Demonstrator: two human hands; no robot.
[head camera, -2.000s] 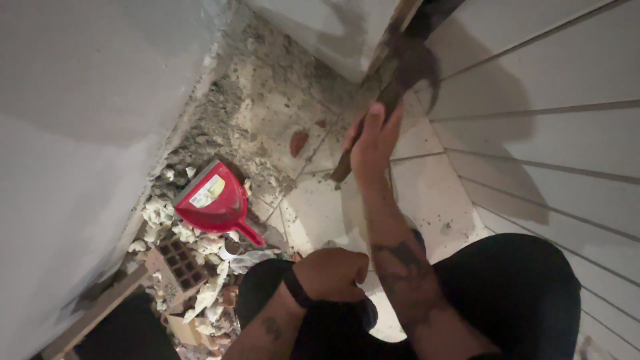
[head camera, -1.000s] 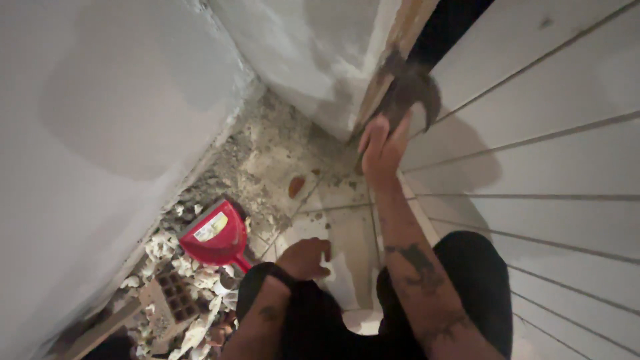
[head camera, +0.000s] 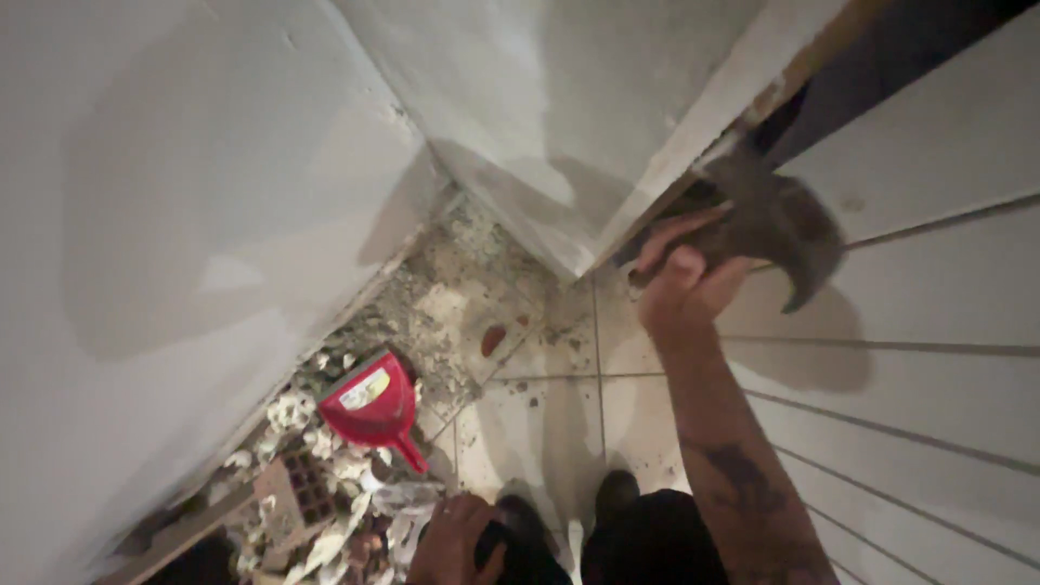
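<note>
My right hand (head camera: 691, 276) grips a claw hammer (head camera: 784, 227) close to its dark head, beside the edge of the wall and the dark gap of the doorway. The hammer is blurred and its handle is mostly hidden by my fingers. My left hand (head camera: 459, 536) is low in the view, near my knee and dark clothing; whether it holds anything cannot be told. Up and to the left of it, a red plastic dustpan (head camera: 378, 406) with a yellowish label lies on the rubble.
A hollow brick (head camera: 296, 496) lies among plaster rubble (head camera: 325, 443) at the lower left. Reddish fragments (head camera: 492, 340) and dust are on the floor tiles (head camera: 520, 439). White walls (head camera: 203, 203) meet at the corner, and a grooved white panel (head camera: 918, 301) stands at right.
My left hand has moved down toward my knee. The hammer has stayed in my right hand beside the wall's edge. More of the floor and my feet shows as the view has shifted.
</note>
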